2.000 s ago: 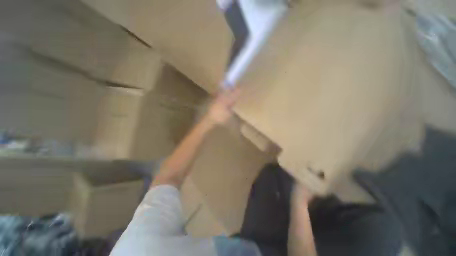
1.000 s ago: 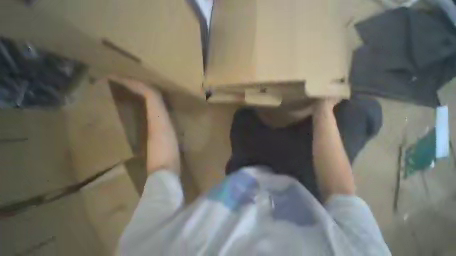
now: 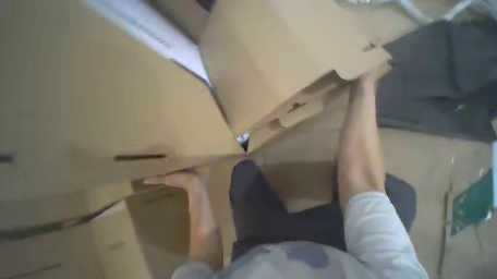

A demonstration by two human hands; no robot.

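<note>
A brown outer carton [image 3: 278, 60] lies tilted in front of my knees, its near edge showing folded flaps and a rounded locking tab [image 3: 302, 113]. A large brown carton panel [image 3: 125, 92] with a dark tab slot [image 3: 140, 157] spreads to its left. A white retail box [image 3: 158, 35] shows between the two. My right hand [image 3: 370, 72] holds the carton's near right corner, the fingers partly hidden under the board. My left hand [image 3: 173, 179] is under the panel's near edge, fingers extended and touching it; the fingertips are partly hidden.
More brown cartons [image 3: 117, 240] stand at the lower left. A dark grey sheet [image 3: 436, 76] lies at the right on flattened cardboard [image 3: 414, 158]. A green sheet [image 3: 473, 204] lies at the far right. My knees are just below the carton.
Since one second ago the carton has tilted, its right end up in view. The left panel has swung towards me, showing more of the white box. My left hand has moved down and right.
</note>
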